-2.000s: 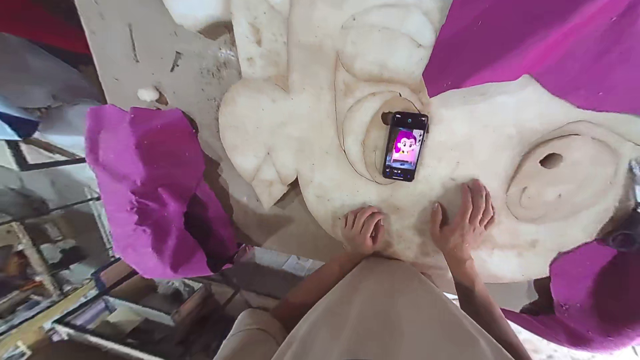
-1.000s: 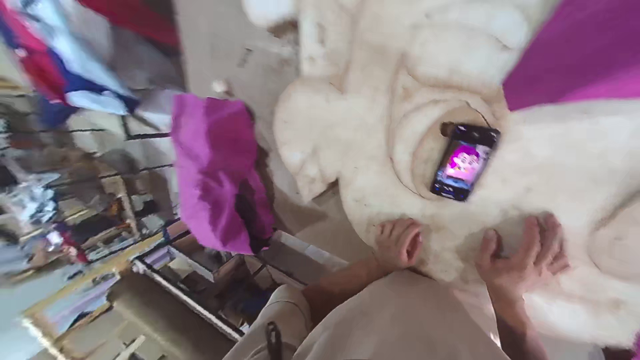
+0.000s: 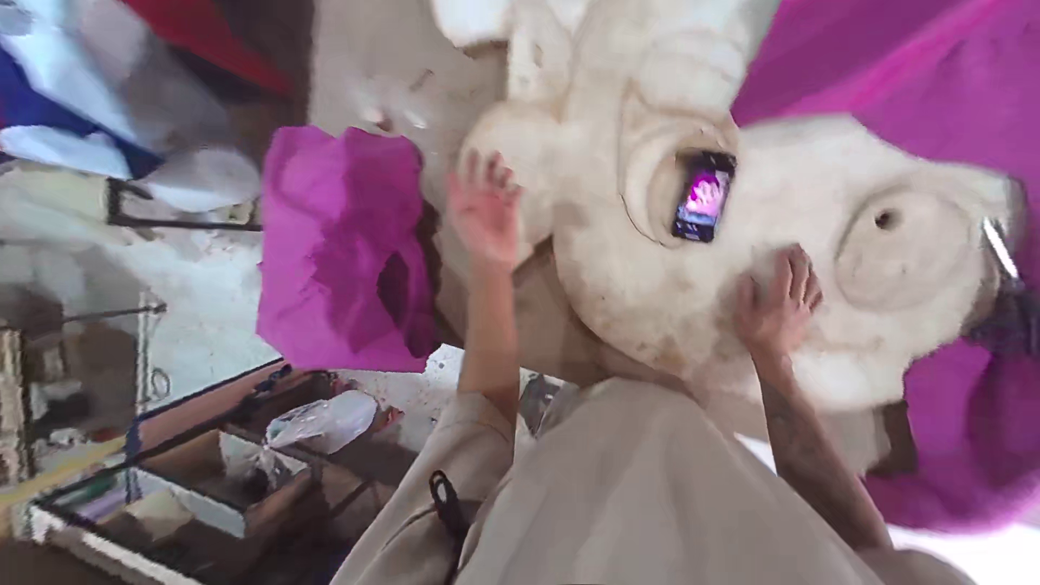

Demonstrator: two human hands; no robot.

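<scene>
A large off-white foam cutout (image 3: 617, 276) shaped like a cartoon face lies before me. On its carved eye area rests a smartphone (image 3: 704, 197) with its screen lit, showing a pink and purple picture. My left hand (image 3: 486, 207) is raised palm up or outward over the foam's rounded left part, fingers spread, holding nothing. My right hand (image 3: 778, 301) rests on the foam below and right of the phone, with nothing in it. A crumpled magenta sheet (image 3: 349, 252), its material unclear, lies just left of my left hand.
More magenta material (image 3: 918, 89) covers the upper right, and another piece (image 3: 951, 439) lies at the lower right. A compartmented wooden box (image 3: 244, 520) with a clear plastic bag (image 3: 325, 421) stands at the lower left. Red, white and blue material (image 3: 106, 89) is at the upper left.
My left hand has lifted from the foam's lower edge and moved left, toward the magenta sheet. My right hand remains on the foam near the phone. The view has shifted.
</scene>
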